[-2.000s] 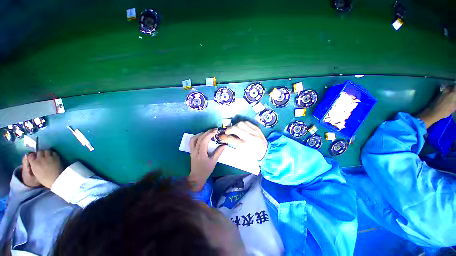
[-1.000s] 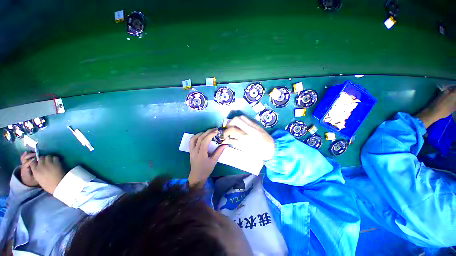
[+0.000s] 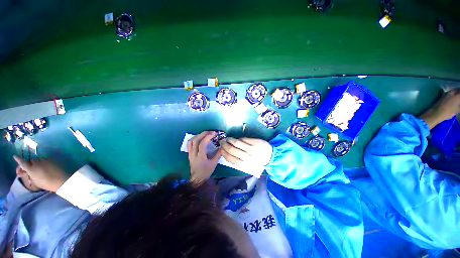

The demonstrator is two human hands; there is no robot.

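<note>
A dark round module (image 3: 218, 138) is held in my left hand (image 3: 202, 153), raised over the green bench. My right hand (image 3: 244, 152) is close beside it, fingertips bunched at the module's right edge; whether it grips anything is hidden. A long white strip (image 3: 247, 167) runs under both hands, its left end (image 3: 186, 142) showing past my left hand. Several round modules (image 3: 256, 93) with small square batteries (image 3: 212, 81) lie on the bench ahead and to the right.
A blue bin (image 3: 368, 108) heaped with small pale pieces stands right of the modules. A belt (image 3: 212, 45) beyond the bench carries spaced modules. A white stick (image 3: 81, 139) lies left. A neighbour's hands (image 3: 43, 172) are far left; another person's blue sleeve (image 3: 398, 151) is right.
My right hand lowered and shifted toward the strip, and the module now shows more clearly between my hands. Belt modules moved left. The left neighbour's hands changed pose.
</note>
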